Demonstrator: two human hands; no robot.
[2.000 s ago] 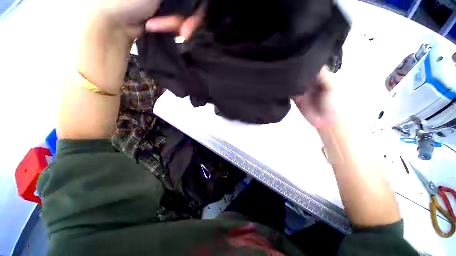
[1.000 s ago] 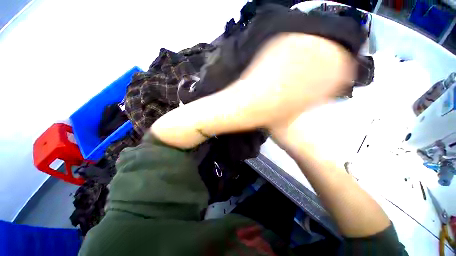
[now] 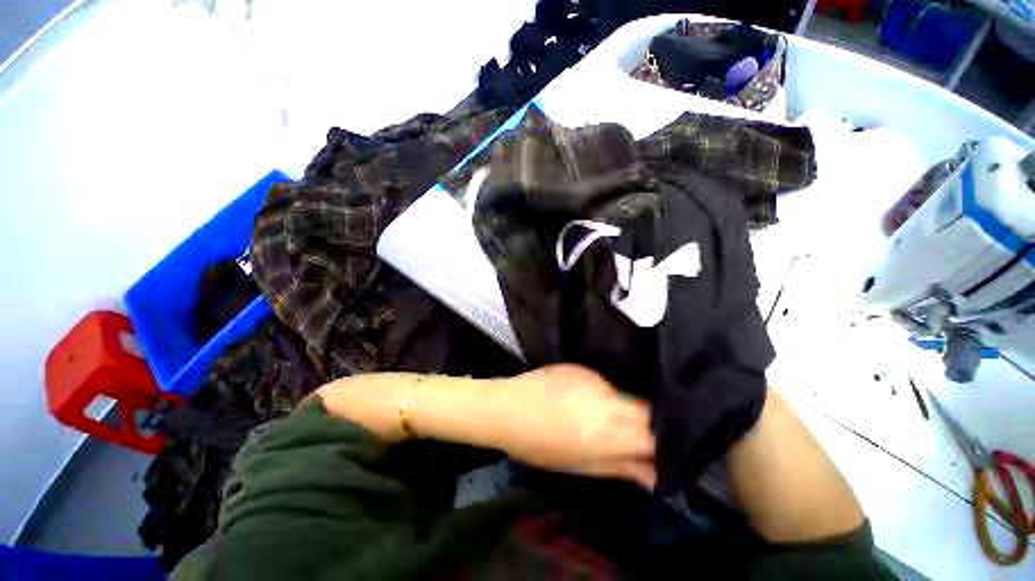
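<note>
A plaid garment (image 3: 516, 233) with black lining (image 3: 709, 301) lies bunched over the table's front part. White ribbon loops (image 3: 588, 241) and white ribbon or label pieces (image 3: 644, 289) lie on the dark cloth. My left hand (image 3: 596, 426), slightly blurred, is at the lining's lower edge with its fingers curled on the cloth. My right forearm runs up to the lining's lower right side; the cloth hides my right hand.
More plaid garments (image 3: 324, 255) are heaped at left beside a blue bin (image 3: 182, 306) and red stool (image 3: 85, 375). A pouch (image 3: 766, 85) is at the far edge. The sewing machine (image 3: 965, 238) and scissors (image 3: 985, 499) are at right.
The garment has come down nearer the front edge, now showing plaid and white ribbons. My left hand has moved down from the far side. My right hand has gone behind the cloth.
</note>
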